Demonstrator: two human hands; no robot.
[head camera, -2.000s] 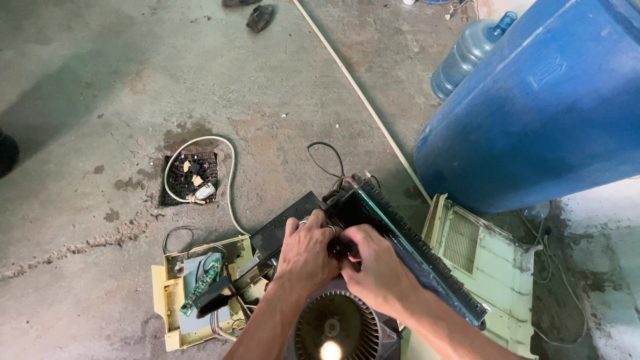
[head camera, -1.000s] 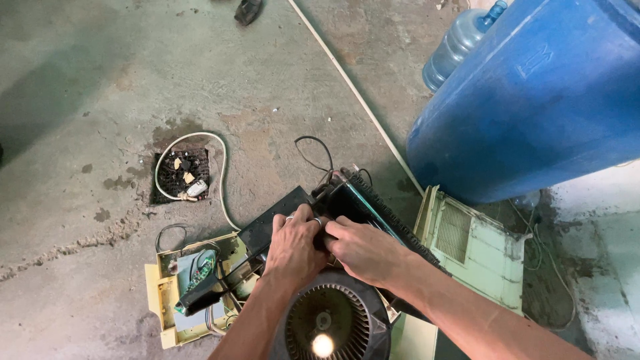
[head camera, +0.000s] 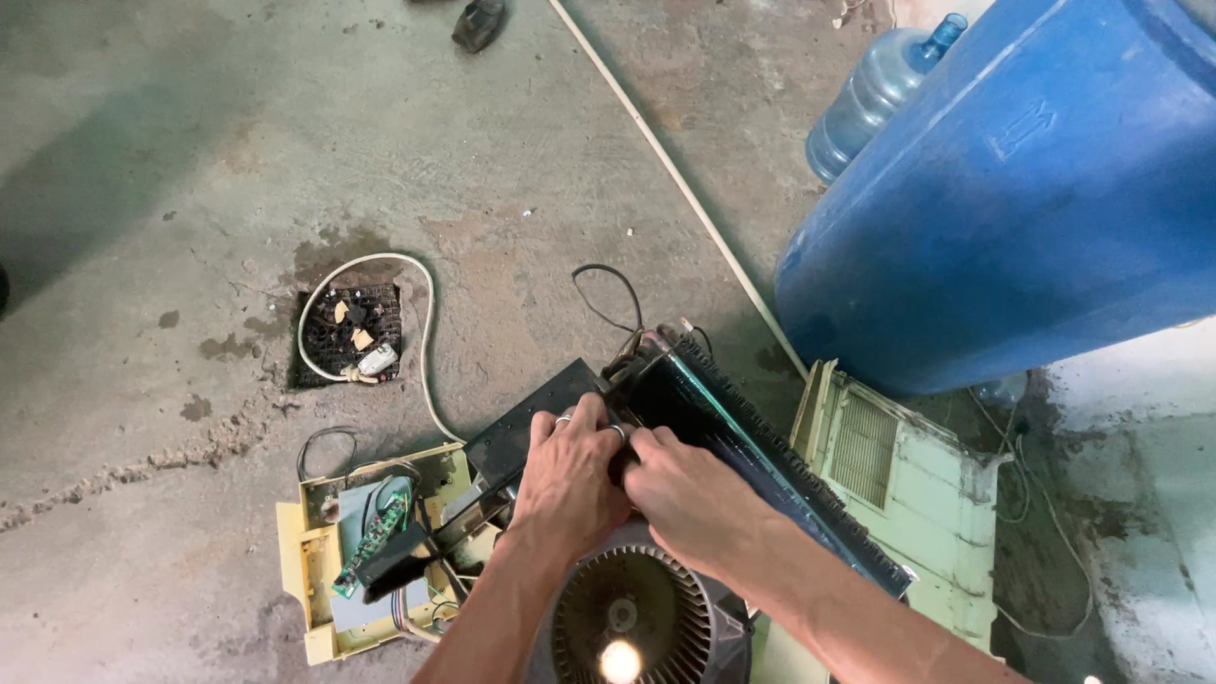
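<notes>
Both of my hands work close together on the dark part between a black metal box (head camera: 532, 427) and a finned heat exchanger coil (head camera: 760, 461). My left hand (head camera: 575, 465), with rings on its fingers, lies over the box's right edge with its fingers bent down. My right hand (head camera: 684, 484) is beside it, thumb and fingers pinched near the left fingertips. What the fingertips touch is hidden. Just below the hands sits a round blower fan wheel (head camera: 622, 613) in a dark housing. At the left, a green circuit board (head camera: 377, 537) lies in a yellowed plastic housing (head camera: 323, 646).
A white cable (head camera: 432, 332) loops over a floor drain grate (head camera: 332, 328). A long thin pole (head camera: 665, 157) runs to a large blue plastic barrel (head camera: 978, 218), beside a water jug (head camera: 860, 100). A yellowed plastic cover (head camera: 940, 513) lies right of the coil.
My hands stay at the same part beside the black box, with small shifts of the fingers. The view has moved slightly.
</notes>
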